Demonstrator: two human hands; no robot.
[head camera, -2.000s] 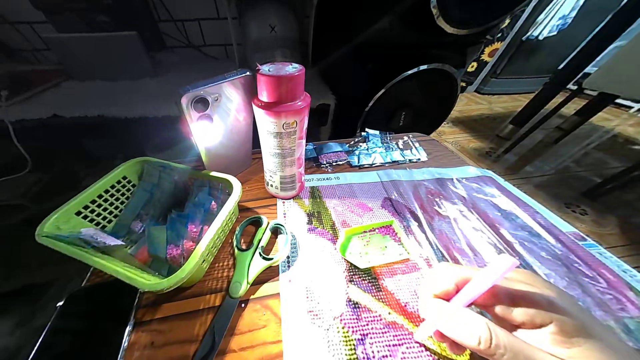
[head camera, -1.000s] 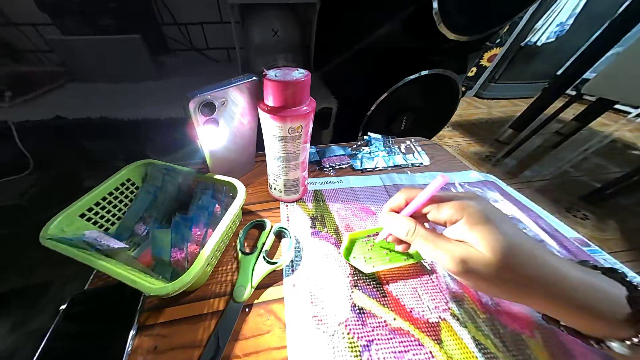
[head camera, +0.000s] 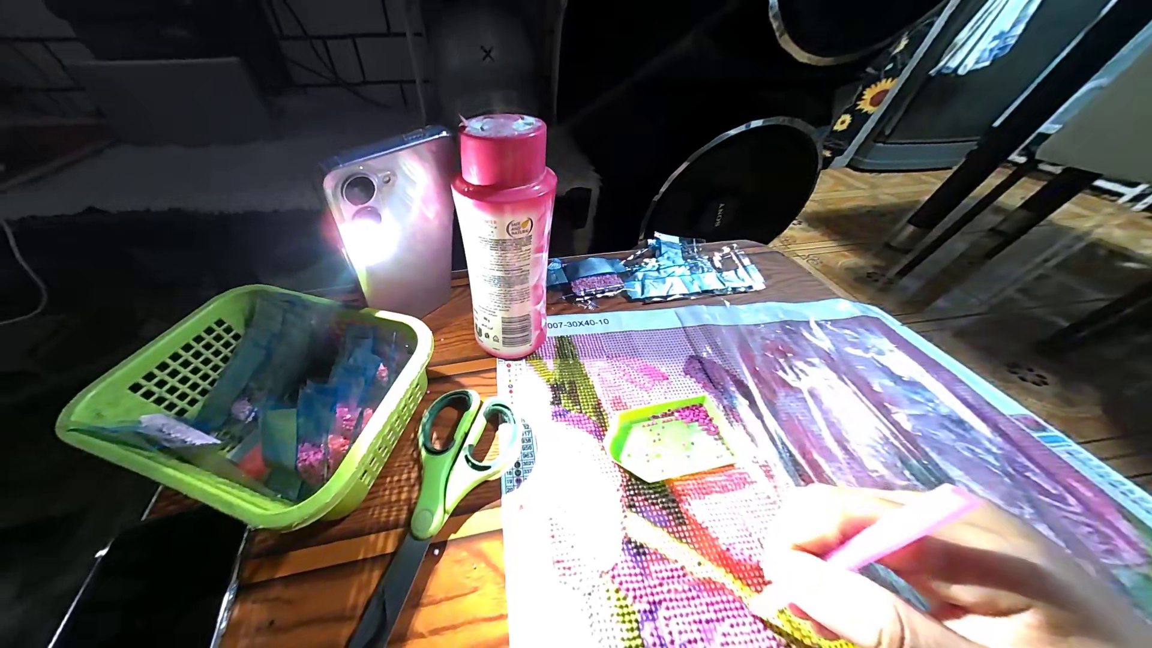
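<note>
My right hand (head camera: 945, 576) pinches a pink diamond painting pen (head camera: 900, 529) over the lower part of a diamond painting canvas (head camera: 774, 360); its tip is hidden by the fingers and glare. Up and left of the hand, a green tray (head camera: 670, 439) holding small pink drills rests on the canvas. Clear film covers the canvas's right part. Green-handled scissors (head camera: 441, 504) lie to the left of the canvas. My left hand is out of view.
A green plastic basket (head camera: 378, 450) of drill packets stands at left. A phone (head camera: 405, 225) with its light on leans behind a pink bottle (head camera: 504, 252). More packets (head camera: 675, 270) lie at the table's back edge. A dark phone-like device (head camera: 148, 585) lies at lower left.
My right hand, with the pen, has moved from the green tray down and right to the lower canvas. The tray, partly covered by the fingers a second ago, is now uncovered.
</note>
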